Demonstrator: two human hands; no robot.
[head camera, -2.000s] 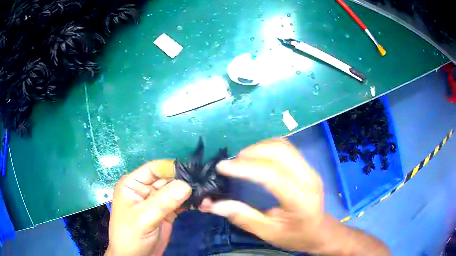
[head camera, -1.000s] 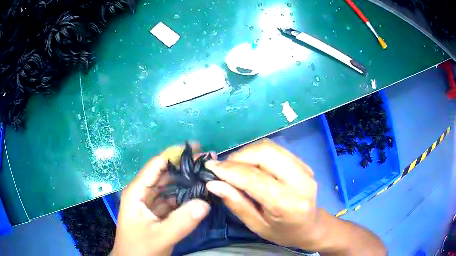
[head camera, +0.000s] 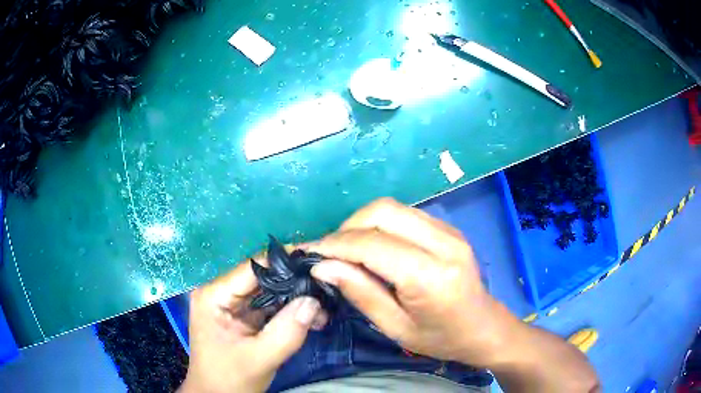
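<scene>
A black glossy hair piece (head camera: 283, 276) with pointed locks is held above my lap, just off the table's front edge. My left hand (head camera: 246, 326) grips it from the left and below, with the thumb on its lower side. My right hand (head camera: 411, 280) is on its right side, thumb and fingertips pressed on the locks. The piece's right part and underside are hidden by my fingers.
On the green table (head camera: 215, 207) lie a white strip (head camera: 300, 128), white round bottle (head camera: 377, 83), white block (head camera: 252, 45), craft knife (head camera: 507, 67), paintbrush (head camera: 573, 31) and white scrap (head camera: 451, 166). A black hair heap (head camera: 69, 69) is far left. Blue bins (head camera: 565, 280) of black parts are below.
The hair piece has turned and tilted in my hands. My right hand has moved left over its right side, and my left thumb now presses closer on its lower side. The view has shifted slightly.
</scene>
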